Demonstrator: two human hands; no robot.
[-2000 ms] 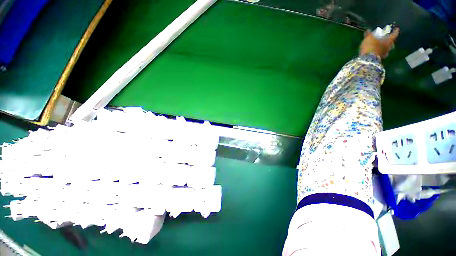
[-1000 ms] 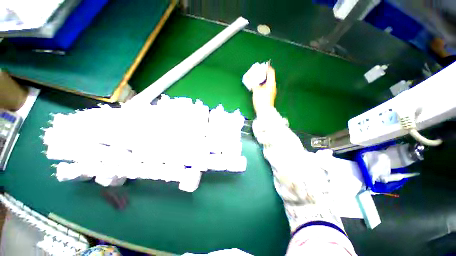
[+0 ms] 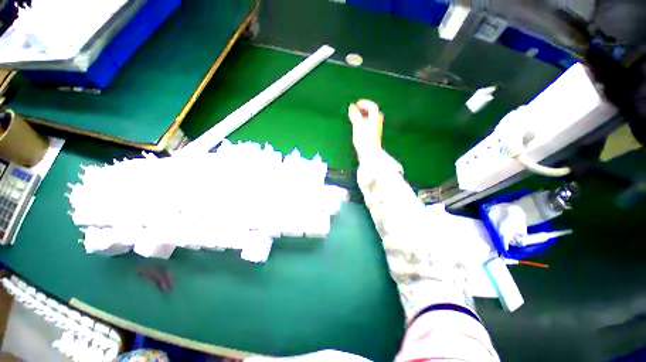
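Observation:
White power adapters (image 3: 205, 198) lie massed on the green bench mat, overexposed, with prongs showing along the rim. My right hand (image 3: 366, 121) is stretched over the green conveyor belt (image 3: 425, 134), right of the white bar. Its fingers look curled, but glare hides whether anything is in them. One white adapter (image 3: 482, 99) lies apart at the belt's far right. My left hand is not in view; a bit of patterned cloth shows at the bottom left edge.
A white bar (image 3: 265, 95) lies diagonally over the belt edge. A raised green board (image 3: 134, 106) carries a blue tray at upper left. A calculator (image 3: 15, 194) and pen holder (image 3: 23, 140) stand left. A power strip (image 3: 538, 131) and blue parts bin (image 3: 520, 230) are right. A carton tray is lower left.
My right hand has come back from the far right to the middle of the belt. The white unit seen at its fingers one second ago is no longer distinct. The view has shifted.

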